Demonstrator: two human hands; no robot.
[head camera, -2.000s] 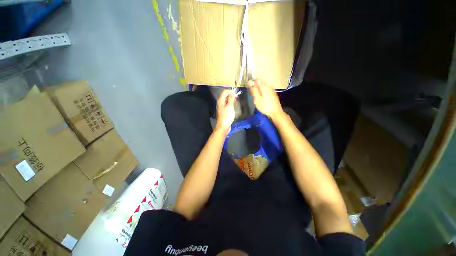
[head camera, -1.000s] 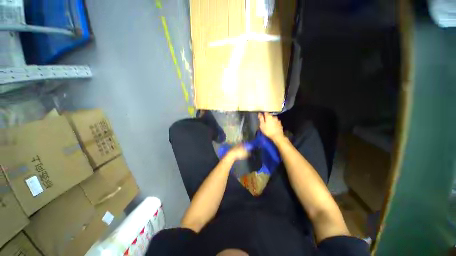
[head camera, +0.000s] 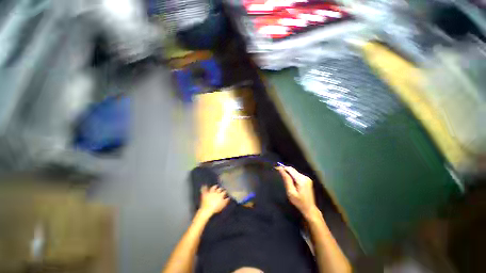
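The cardboard-covered stack (head camera: 224, 128) stands in front of my knees, with a bright white patch on its top. My left hand (head camera: 214, 200) is over my left thigh, below the stack's near edge, with nothing visible in it. My right hand (head camera: 299, 187) is raised beside my right thigh, right of the stack's near corner. Its fingertips are close together near a small pale spot; blur hides whether it holds anything. Neither hand touches the cardboard.
The green-topped bench (head camera: 346, 176) runs along my right. On it lie a shiny clear sheet (head camera: 341, 98) and a red tray (head camera: 293, 18). Blue stools (head camera: 198, 79) stand beyond the stack. A blue object (head camera: 104, 123) and a carton (head camera: 58, 229) are left.
The view has tilted up and turned toward the bench, so the stack looks smaller and lower. My hands have moved apart and away from the stack's near edge.
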